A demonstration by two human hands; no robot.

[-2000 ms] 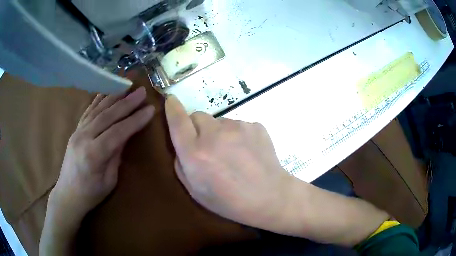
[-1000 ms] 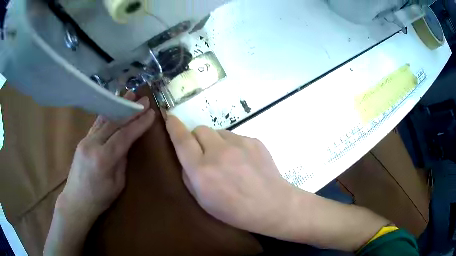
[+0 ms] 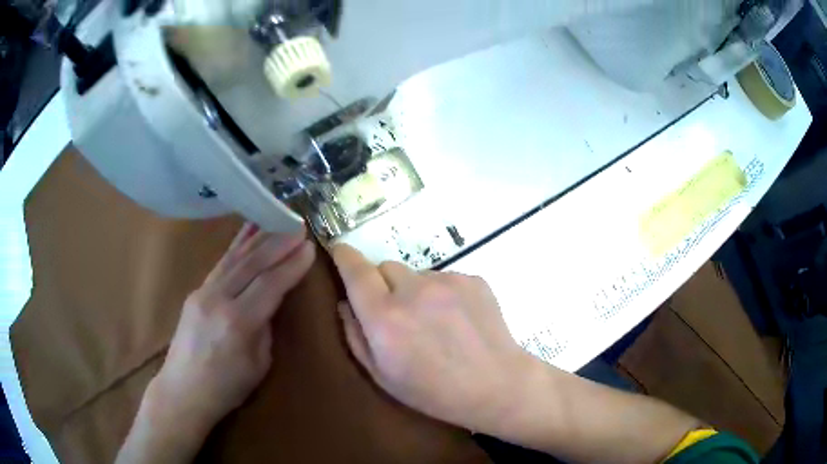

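Observation:
A brown panel (image 3: 299, 381) with a seam line across its left part lies over the machine table, its right edge running up to the presser foot (image 3: 324, 220). My left hand (image 3: 238, 317) lies flat on the panel, fingers close together, the fingertips beside the machine head's lower rim. My right hand (image 3: 422, 335) is at the panel's right edge, with the index fingertip just below the presser foot, the thumb on the panel and the other fingers curled. It seems to hold the edge; its fingertips are partly hidden. The needle cannot be made out.
The white machine head (image 3: 181, 136), with a cream knob (image 3: 297, 68), overhangs the panel. The white table (image 3: 544, 236) bears yellowish tape (image 3: 694, 204), a printed scale and a tape roll (image 3: 768, 83) at the far right. More brown panels (image 3: 703, 362) lie below the table's right edge.
The view has shifted, so the machine and hands appear lower and further right, and more of the machine head shows. Both hands stay on the panel near the presser foot.

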